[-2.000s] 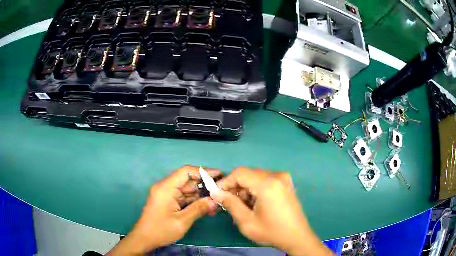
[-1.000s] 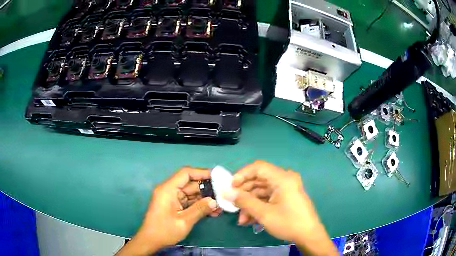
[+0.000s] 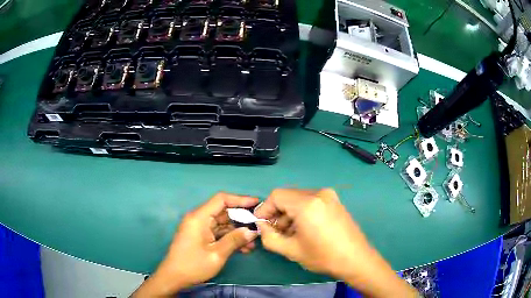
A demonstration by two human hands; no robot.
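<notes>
My left hand [image 3: 204, 236] is at the bench's front edge, fingers closed around a small dark module [image 3: 249, 226] that is mostly hidden by the fingers. My right hand [image 3: 303, 230] meets it from the right and pinches a small white cloth or paper piece [image 3: 240, 216] between thumb and finger. The white piece lies against the top of the dark module, between both hands. Details of the module cannot be made out.
Stacked black trays [image 3: 154, 125] with circuit board modules [image 3: 149, 74] stand at back left. A screw feeder [image 3: 358, 107], a screwdriver-like hand tool [image 3: 358, 151], a black electric screwdriver [image 3: 460, 96] on its cable and wired square parts [image 3: 415, 173] are right. A tan box [image 3: 518, 169] stands far right.
The white piece has turned from upright beside the module to lying nearly flat over it, and my right hand has moved with it. The hanging electric screwdriver has swung slightly.
</notes>
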